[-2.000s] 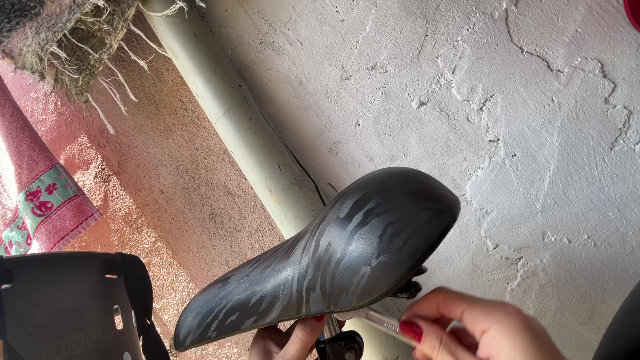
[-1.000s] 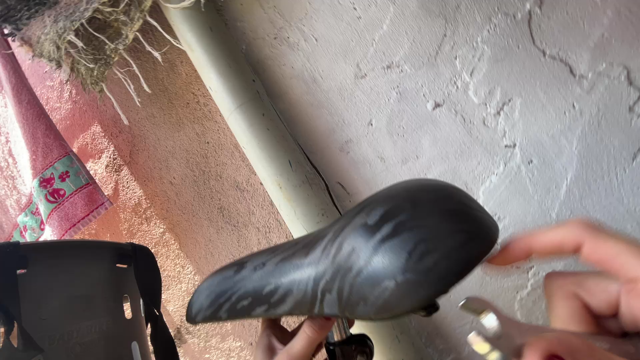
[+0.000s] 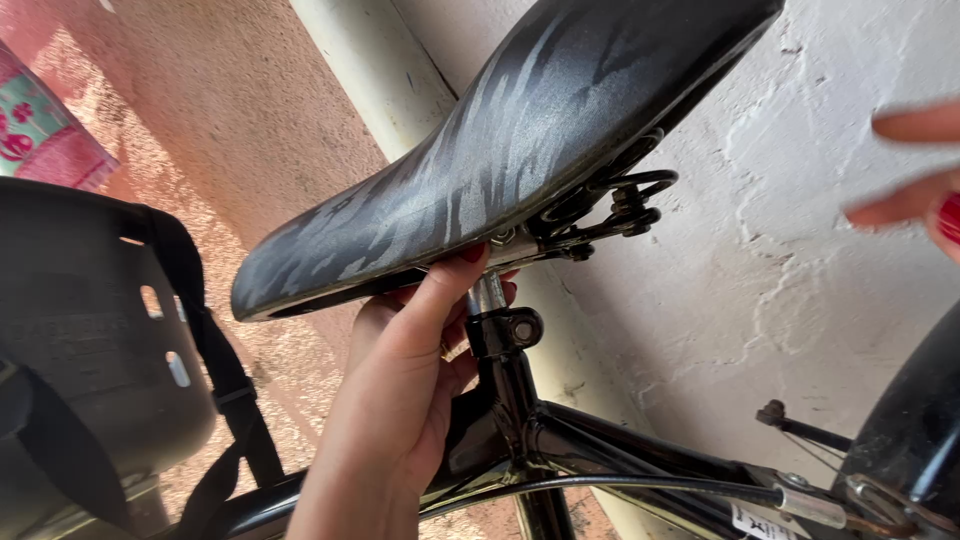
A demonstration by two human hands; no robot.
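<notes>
My left hand point(image 3: 405, 352) grips the underside of a black and grey bicycle saddle point(image 3: 480, 150), its thumb beside the saddle clamp point(image 3: 514, 251) and its fingers wrapped behind the short metal seat post point(image 3: 487, 292). Just below is the black seat tube collar point(image 3: 504, 331) with its bolt, on top of the black bicycle frame point(image 3: 510, 420). Saddle rails and springs point(image 3: 630, 202) show under the wide rear end. At the right edge my right hand point(image 3: 915, 172) is blurred and partly out of view, fingers apart and off the saddle; no tool shows in it.
A black plastic child seat point(image 3: 90, 337) with straps point(image 3: 236, 397) stands at the left. A pale pipe point(image 3: 382, 75) runs down the corner by the rough white wall point(image 3: 712, 322). A pink towel point(image 3: 60, 142) hangs upper left. The wheel's black mudguard point(image 3: 915, 420) and a brake cable point(image 3: 637, 480) are lower right.
My right hand held a metal wrench near the saddle's rear in the earlier frames; now no wrench shows. The view has tilted down, bringing the frame into sight. My left hand stays under the saddle.
</notes>
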